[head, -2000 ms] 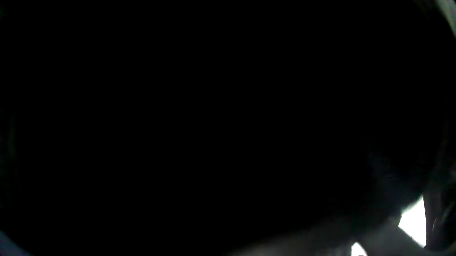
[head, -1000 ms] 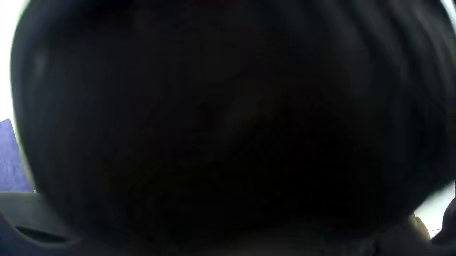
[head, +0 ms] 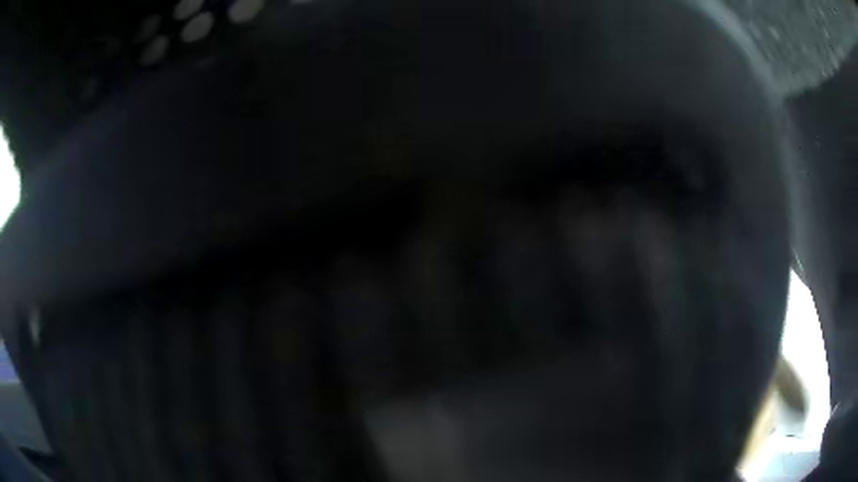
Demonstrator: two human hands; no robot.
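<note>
A dark, blurred object (head: 282,216) fills nearly the whole view, very close to the lens. Its lower part shows faint upright ridges or folds, with a dull grey patch at the bottom middle. It may be part of the black head strap or cap, but I cannot tell. Black material with a few round light holes (head: 197,26) shows at the top left. Neither my left hand nor my right hand can be made out.
A grey, rough-textured patch (head: 800,42) is at the top right, beside dark material at the right edge. Bright white areas show at the far left and lower right. A blurred tan shape (head: 760,428) is at the lower right.
The view was almost fully black. Now ridges, a grey patch, round holes at the top left and a grey textured patch at the top right show. The blue-purple area at the left has shrunk.
</note>
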